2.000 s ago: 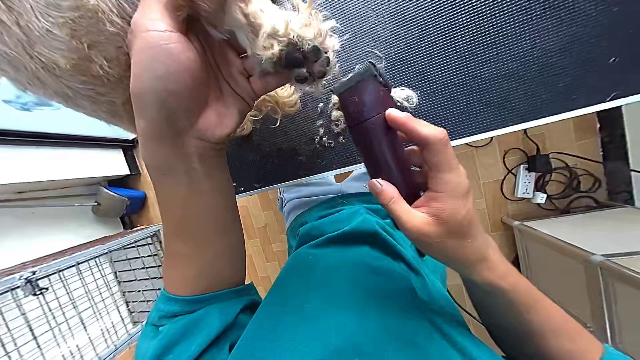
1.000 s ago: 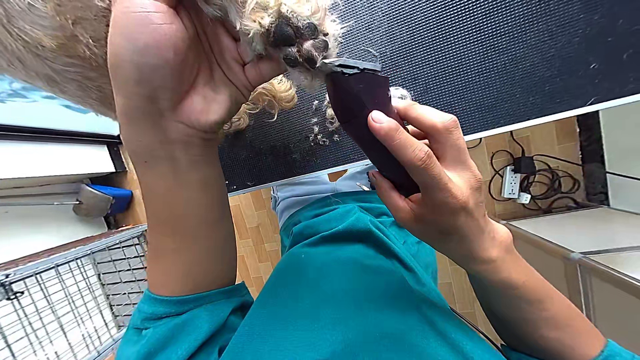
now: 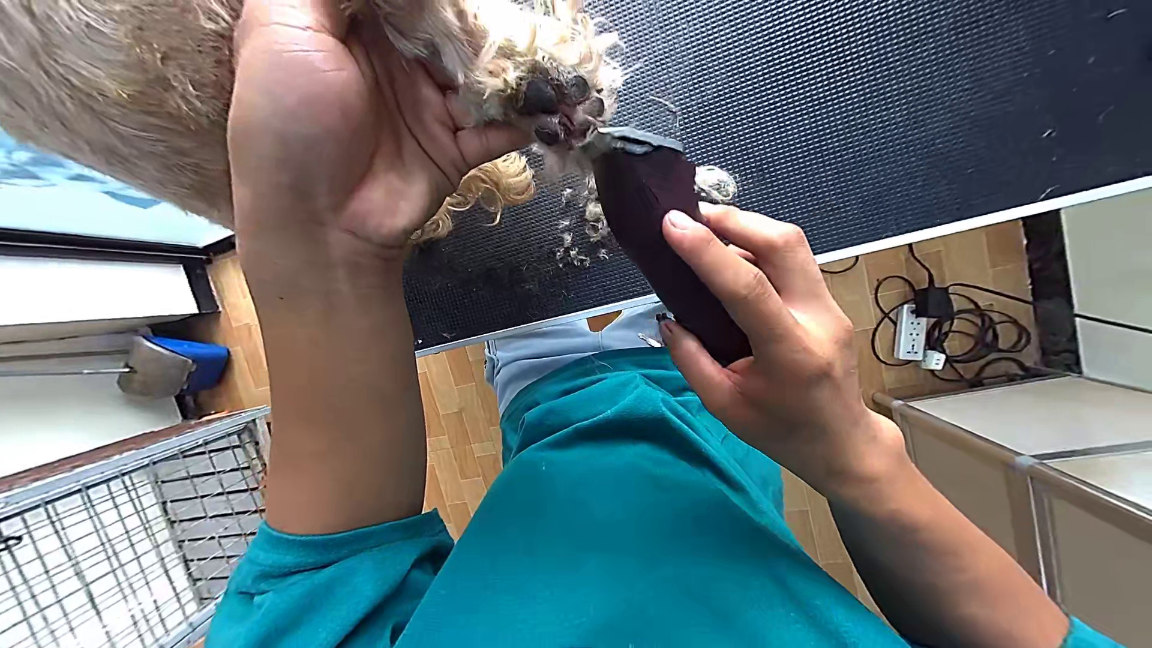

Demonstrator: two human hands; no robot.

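Note:
My left hand (image 3: pixel 360 144) holds a dog's paw (image 3: pixel 562 103) with its dark pads facing me; some of my fingers are hidden behind the leg and fur. The dog's pale, curly-haired body (image 3: pixel 117 99) fills the upper left. In my right hand (image 3: pixel 774 315) is a dark purple hair clipper (image 3: pixel 661 225), angled up and left. Its metal blade (image 3: pixel 639 139) meets the fur at the lower edge of the pads. Cut tufts of hair (image 3: pixel 576 243) lie on the black textured table mat (image 3: pixel 855 108) below the paw, and a pale tuft (image 3: pixel 715 184) lies right of the clipper.
The table's light metal edge (image 3: pixel 990 216) runs in front of my body. On the wooden floor at right are a power strip (image 3: pixel 911 333) and coiled black cables (image 3: pixel 985 333), beside a tiled ledge (image 3: pixel 1026 414). A wire cage (image 3: pixel 135 513) and a blue dustpan or bin (image 3: pixel 202 360) are at left.
Since two seconds ago, the clipper has turned in my right hand, and its blade has come from beside the paw to the fur at the pads. My left hand keeps its hold.

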